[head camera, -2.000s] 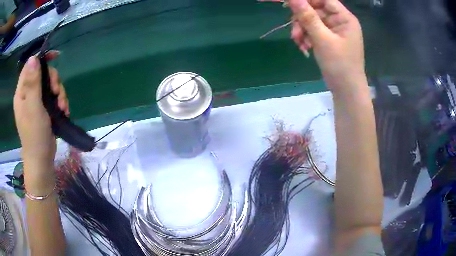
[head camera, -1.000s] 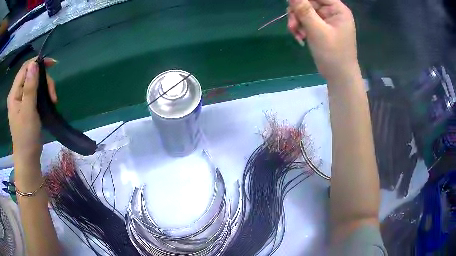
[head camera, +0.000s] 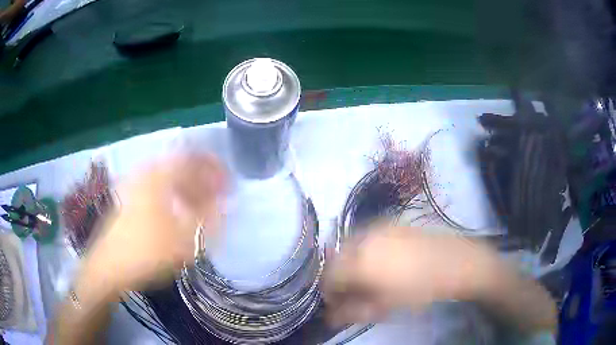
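Observation:
A nested pile of silver metal bands (head camera: 250, 313) lies at the lower centre. My left hand (head camera: 179, 202), blurred, is over the pile's left tip. My right hand (head camera: 365, 276), also blurred, is at the pile's right side, over the black wires. I cannot tell whether either hand grips anything. Bundles of thin black wires (head camera: 368, 195) flank the bands, with reddish-copper ends (head camera: 402, 165) at the right and more at the left (head camera: 88, 202). A dark curved sleeved piece (head camera: 146, 40) lies on the green belt.
A silver spray can (head camera: 262, 118) with a white top stands behind the bands. A heap of black sleeves (head camera: 523, 182) is at right, with a blue crate (head camera: 594, 290) beyond it. Cutters (head camera: 27, 215) lie on a green spool (head camera: 46, 226) at left, near a cream fan (head camera: 13, 286).
My left hand has let go of the black sleeved piece and come down to the bands. My right hand has come down from the top to the pile's right side. A dark piece now lies on the belt.

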